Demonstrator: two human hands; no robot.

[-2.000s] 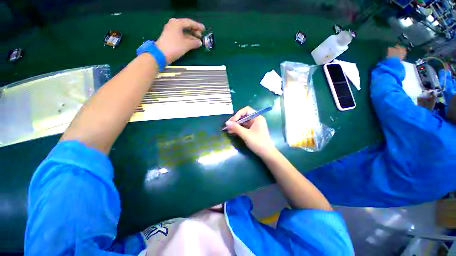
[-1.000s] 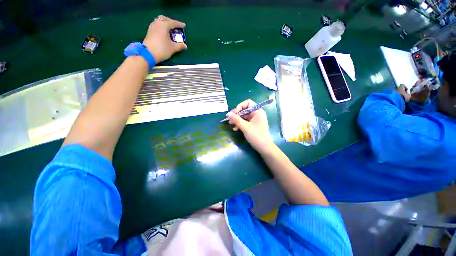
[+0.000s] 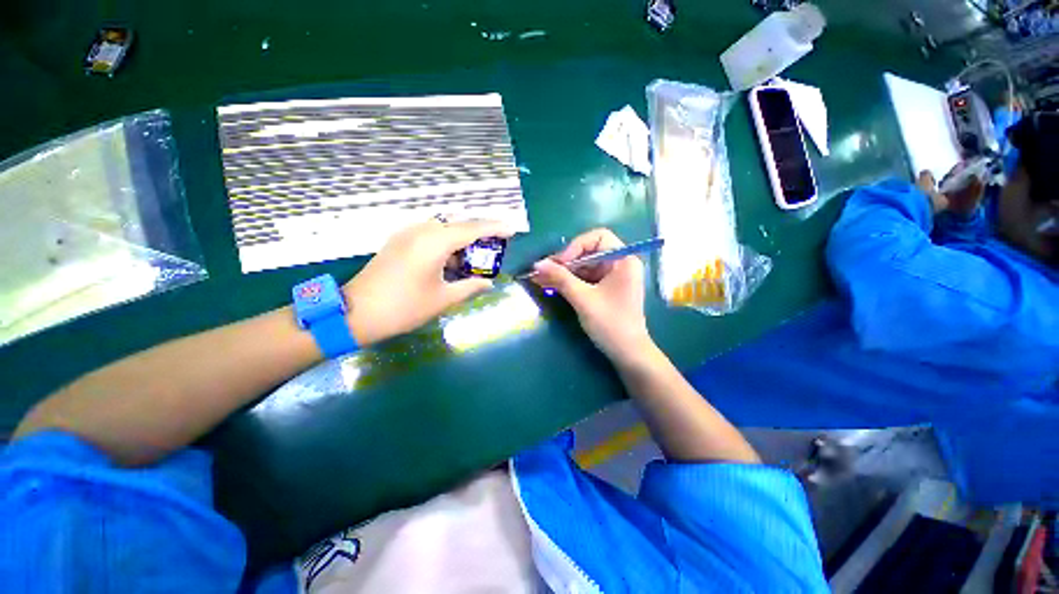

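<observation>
My left hand (image 3: 412, 279) holds a small dark electronic module (image 3: 482, 258) with a white centre between thumb and fingers, a blue band on its wrist. My right hand (image 3: 598, 284) holds thin metallic tweezers (image 3: 616, 252) like a pen, their tip pointing left, close to the module; I cannot tell if they touch. The striped adhesive strip sheet (image 3: 372, 163) lies just beyond my left hand. Transparent amber tape pieces (image 3: 401, 362) lie on the green mat under and in front of my left hand, partly hidden by it and by glare.
A clear bag with amber pieces (image 3: 694, 197), a white scrap (image 3: 627, 139), a phone (image 3: 784, 145) and a white bottle (image 3: 772, 46) lie to the right. A large clear bag (image 3: 93, 221) is at left. Other modules (image 3: 108, 51) lie at the back. A blue-clothed person (image 3: 941, 302) sits at right.
My left hand has brought the module from the back of the mat down towards me, beside the tweezers. The striped sheet is now uncovered. My right hand has barely moved.
</observation>
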